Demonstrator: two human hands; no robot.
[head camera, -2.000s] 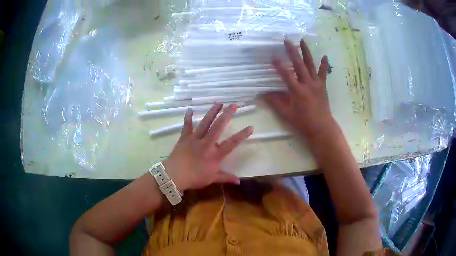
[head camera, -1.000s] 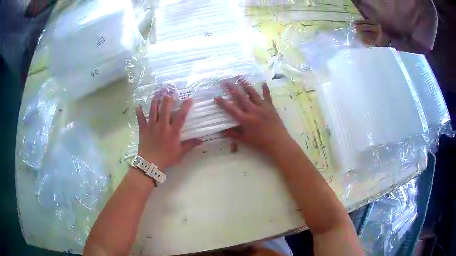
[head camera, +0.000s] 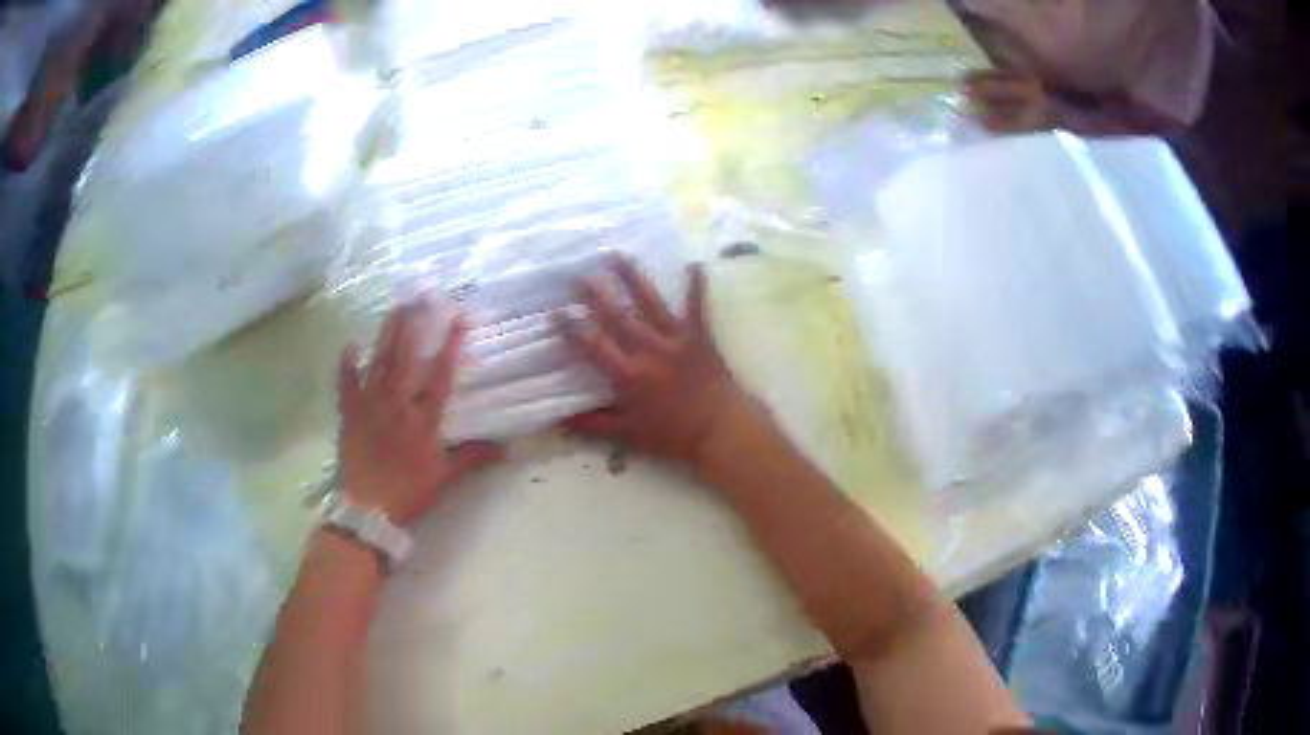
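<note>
A row of white sticks (head camera: 520, 376) lies on the table in front of me, below a bulk pack of sticks in clear film (head camera: 503, 137). My left hand (head camera: 400, 417) rests on the left end of the row, palm down, fingers spread. My right hand (head camera: 658, 376) rests on the right end in the same way. Neither hand is seen closed around a stick. The picture is blurred, and the stick ends under my fingers are hidden.
A white pack in film (head camera: 216, 201) lies at the left, with clear bags (head camera: 158, 517) nearer me. Another large white pack (head camera: 1020, 287) lies at the right. A blue bin with clear plastic (head camera: 1106, 603) stands below the right edge. Parts of another person (head camera: 1106, 58) show at the top right.
The view has shifted, showing more of the table's far side. Both hands have come to the two ends of the row. The loose sticks seen nearest me earlier no longer lie apart.
</note>
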